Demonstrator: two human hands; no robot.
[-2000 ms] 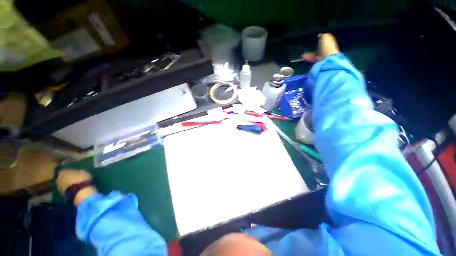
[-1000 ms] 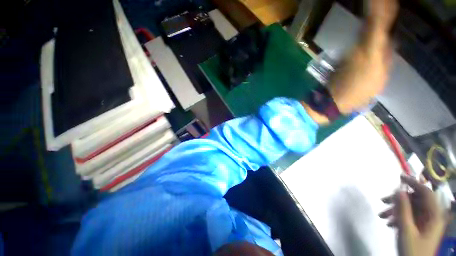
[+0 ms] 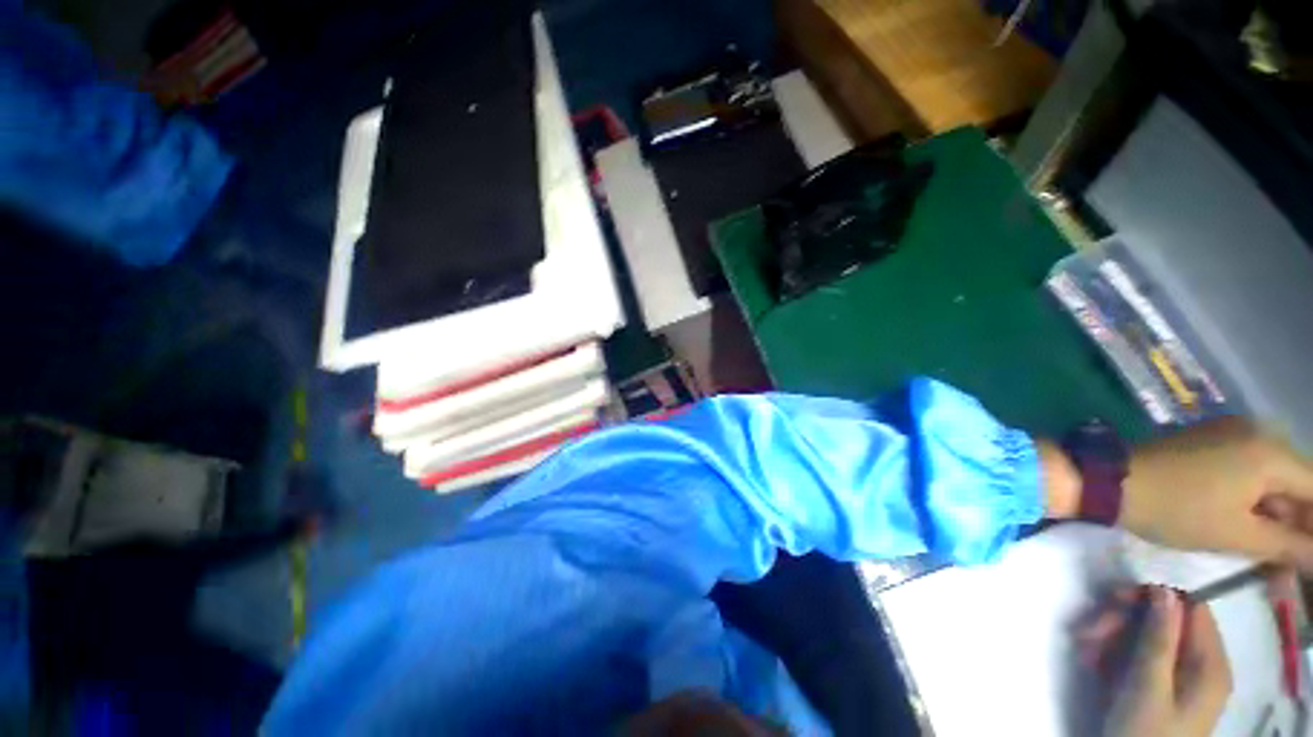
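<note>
A white board (image 3: 968,634) lies at the lower right on the green bench mat (image 3: 922,324). My left hand (image 3: 1217,487), with a dark band on its wrist, reaches over the board's far part near the right edge of the picture. My right hand (image 3: 1169,670) is over the board just below it, blurred and cut off by the bottom edge. A thin dark strip shows between the two hands; I cannot tell what it is or whether either hand holds it. A slim red stick (image 3: 1286,628) lies at the far right.
Stacked white trays (image 3: 583,288) with a black panel (image 3: 454,187) on top stand left of the bench. A black plastic bag (image 3: 842,223) lies on the mat's left corner. A clear parts case (image 3: 1138,338) lies at the right. A blue sleeve (image 3: 108,144) of another person shows upper left.
The view has swung left, towards the stacked trays. My left hand has come down from raised to near my right hand. Another person's blue sleeve has come into view.
</note>
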